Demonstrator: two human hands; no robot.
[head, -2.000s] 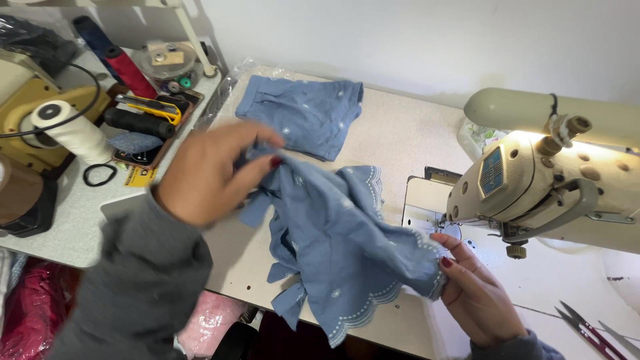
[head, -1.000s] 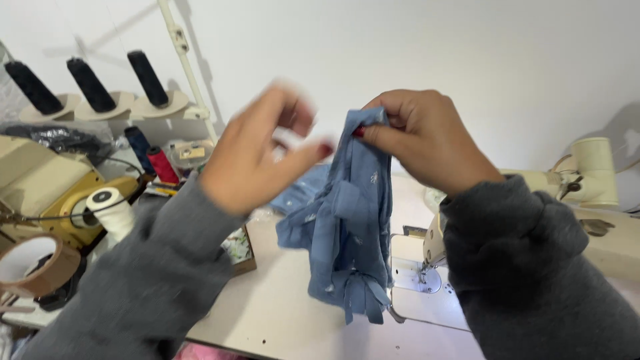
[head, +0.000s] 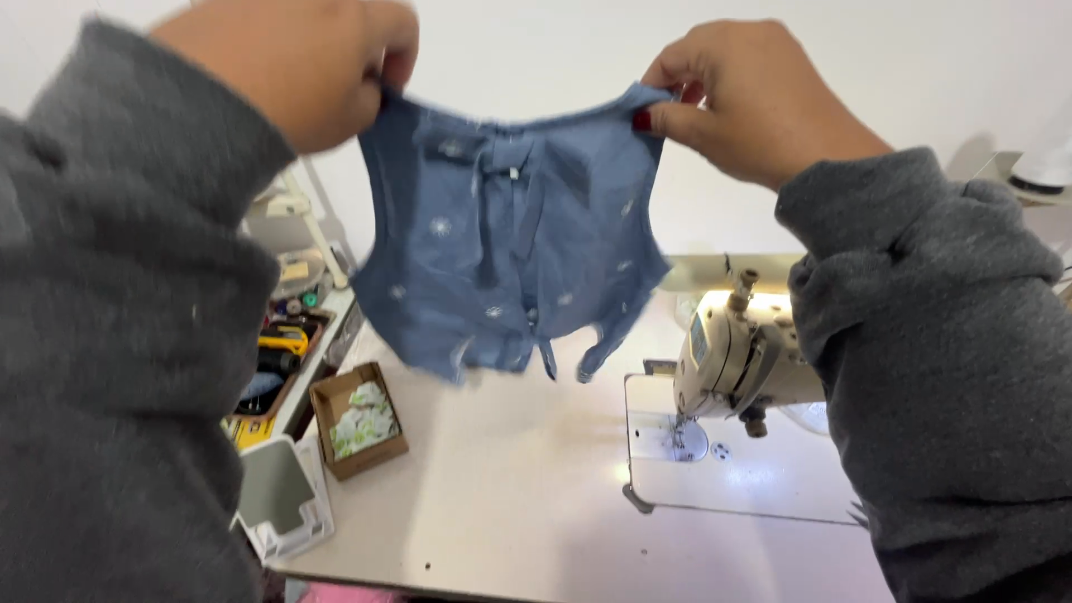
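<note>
A small blue garment (head: 511, 243) with white embroidered flowers, a bow and ties at its lower edge hangs spread in the air above the sewing table (head: 502, 502). My left hand (head: 293, 67) grips its upper left corner; the fingertips are partly hidden behind the cloth and hand. Its upper right corner is pinched between the thumb and fingers of my right hand (head: 741, 100). To the lower right of the garment stands a sewing machine (head: 729, 360) with its lamp lit over the needle plate.
On the left of the table sit a small cardboard box (head: 394, 452) with printed cloth scraps and a white-framed grey object (head: 276, 494). Beyond them a tray (head: 289, 385) holds a yellow cutter and dark tools. Scissor tips (head: 858, 512) show beside my right sleeve.
The garment, bunched and hanging from my right hand a second ago, is now spread between both hands. My left hand has taken hold of its other corner.
</note>
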